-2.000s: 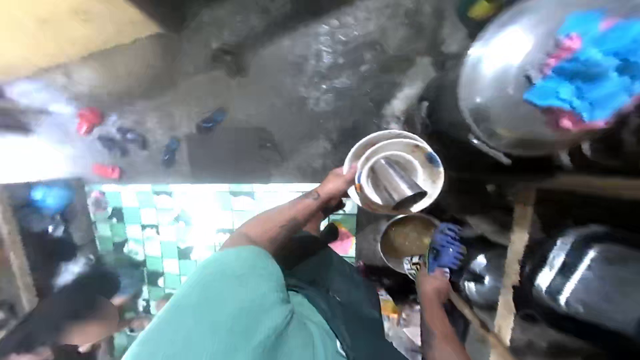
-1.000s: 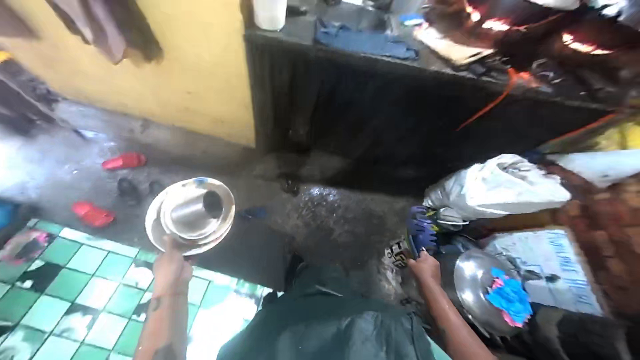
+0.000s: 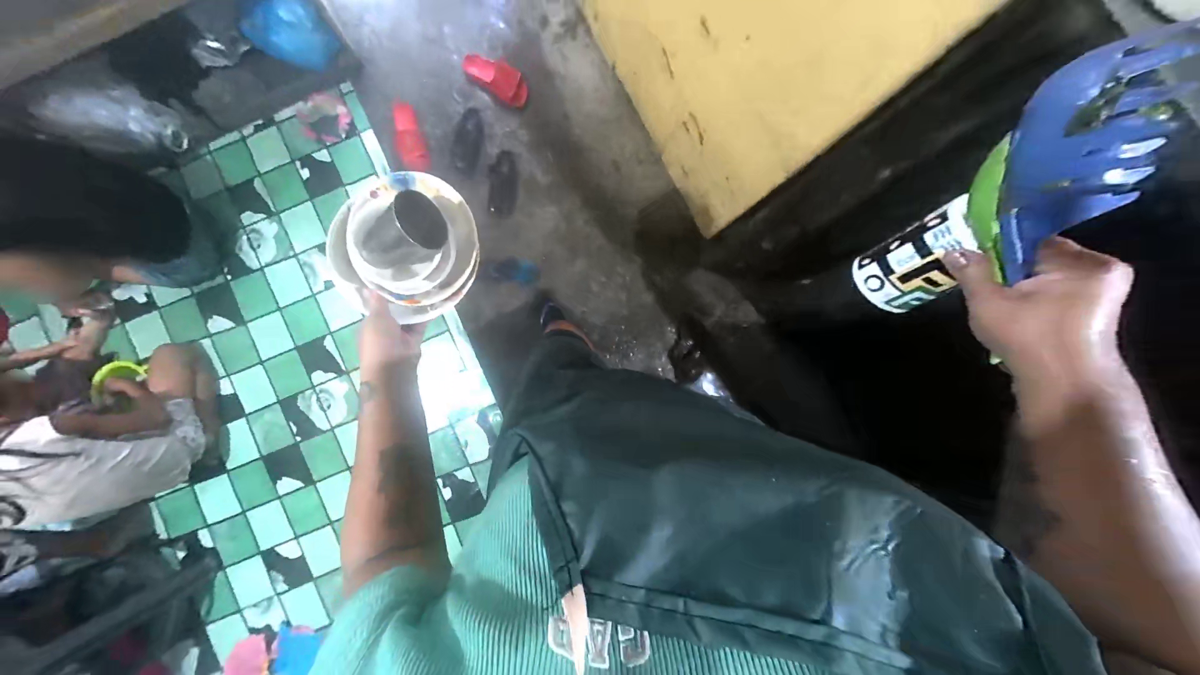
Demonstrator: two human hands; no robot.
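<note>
My left hand (image 3: 389, 330) grips the near edge of a stack of white plates or bowls (image 3: 455, 220), held out over the edge of the tiled floor. On top of the stack lies a tilted metal cup (image 3: 417, 223). Far to the right, my right hand (image 3: 1055, 291) holds a patterned cup (image 3: 914, 262) together with a green item (image 3: 986, 202) and a blue slotted plastic item (image 3: 1078, 141). Dark bits cling to the blue plastic. My fingers hide part of how these pieces sit together.
People sit on the green checkered tile floor (image 3: 272, 375) at left, one with a yellow-green bowl (image 3: 117, 375). Red slippers (image 3: 497, 80) and dark slippers (image 3: 503, 183) lie on the wet concrete. A yellow wall (image 3: 741, 84) and a dark counter side (image 3: 844, 197) stand ahead and right.
The view has swung strongly toward the tiled floor and the seated people. My hands, close together two seconds ago, are now far apart. Both still hold their items.
</note>
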